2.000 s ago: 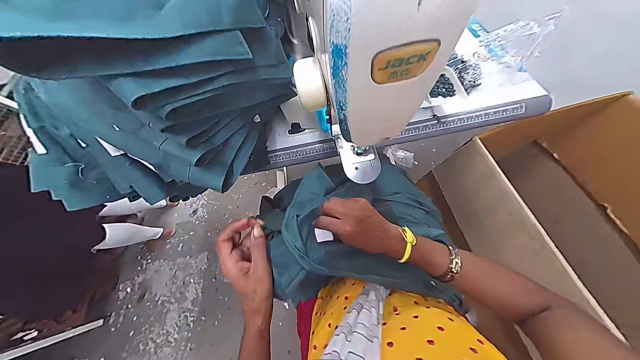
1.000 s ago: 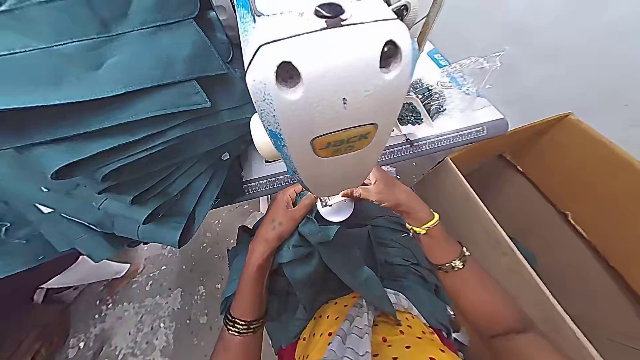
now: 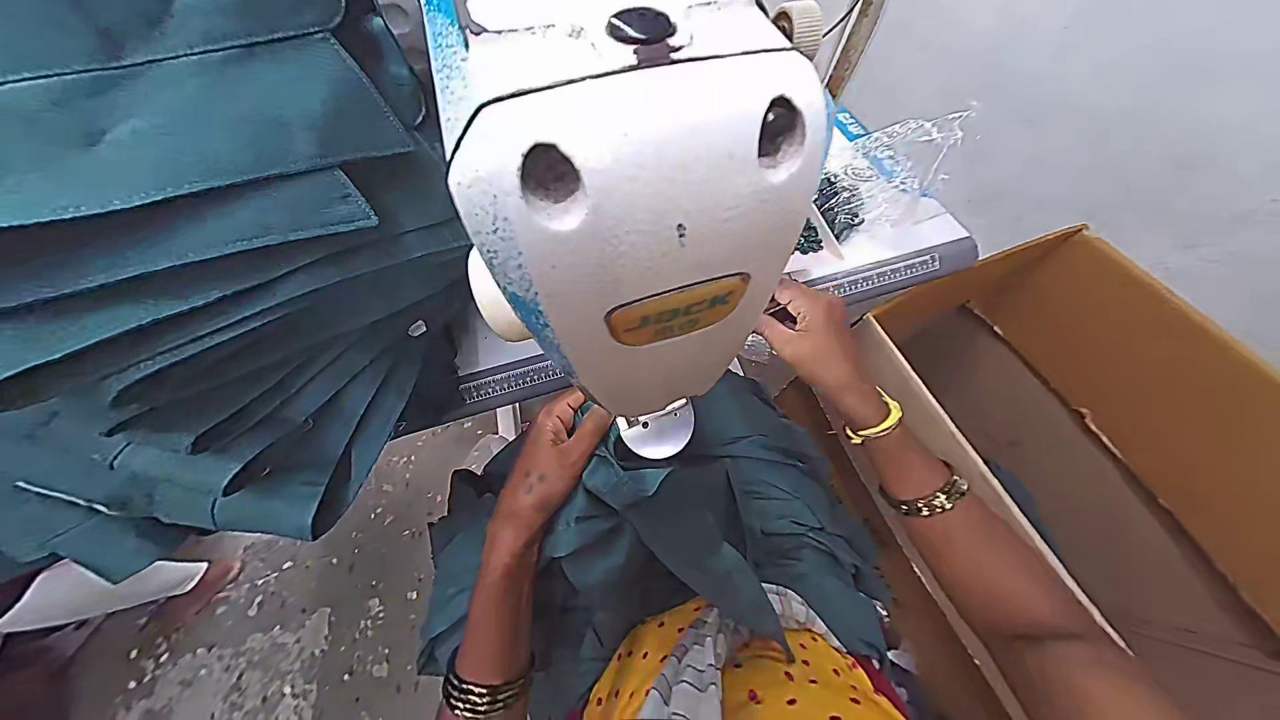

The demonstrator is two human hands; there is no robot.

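Observation:
The white head of a Jack sewing machine [image 3: 660, 210] fills the upper middle and hides the needle area. Dark teal fabric [image 3: 680, 520] lies bunched across my lap and reaches up to the machine's lower end. My left hand [image 3: 550, 455] pinches the fabric's upper edge, just left of the round white plate [image 3: 656, 430] under the head. At the right side of the head is my right hand [image 3: 815, 335], with thumb and fingers bent toward each other near the machine bed [image 3: 890, 280]; its fingertips are partly hidden, and whether they hold anything is unclear.
A tall stack of folded teal fabric pieces [image 3: 200, 260] stands at left. On the right is an open cardboard box [image 3: 1150, 350]. Clear plastic wrap [image 3: 915, 160] and dark trims [image 3: 840, 205] lie on the bed behind the head. Part of another person's foot [image 3: 205, 590] shows at lower left.
My right hand has moved from the fabric near the needle area to the right of the machine head. My left hand, lower on the fabric two seconds ago, is at its upper edge. The view has shifted.

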